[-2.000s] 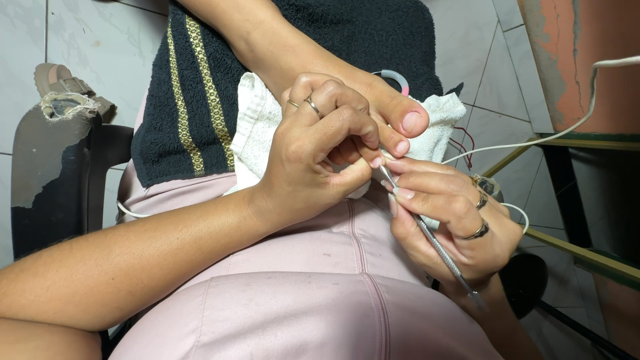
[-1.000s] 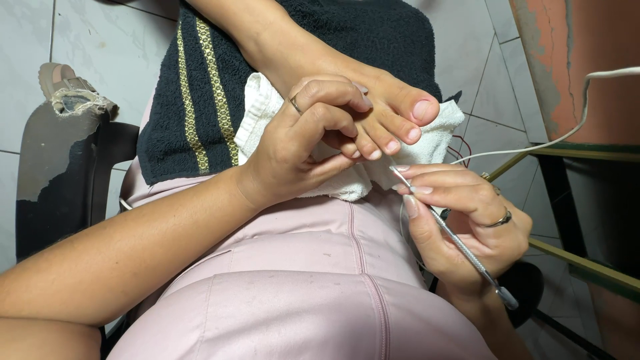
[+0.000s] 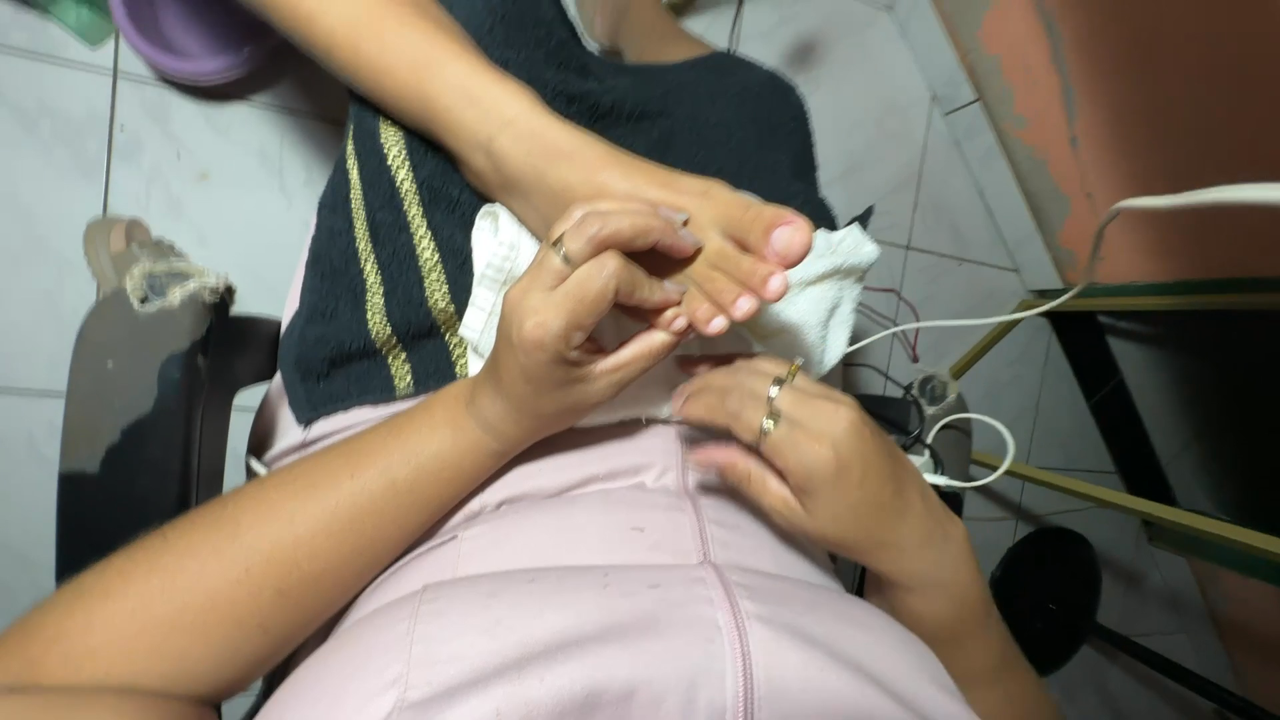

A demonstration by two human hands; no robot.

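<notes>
Another person's bare foot lies across my lap, on a dark towel with gold stripes and a white cloth. With a ring on one finger, my left hand holds the outer edge of the foot, its thumb at the little toe and its fingertips over the top. My right hand, slightly blurred, hovers below the toes over the pink garment, fingers bent and thumb apart. It wears several rings. No tool shows in it, and its palm is hidden.
A black chair armrest with worn covering is at the left, beside a sandal. A purple basin stands at the upper left. On the right are a white cable, a gold-edged table frame and a round black object.
The metal tool seen in my right hand earlier is out of sight. My right hand has drawn back from the toes, while my left hand still holds the foot. The view has shifted.
</notes>
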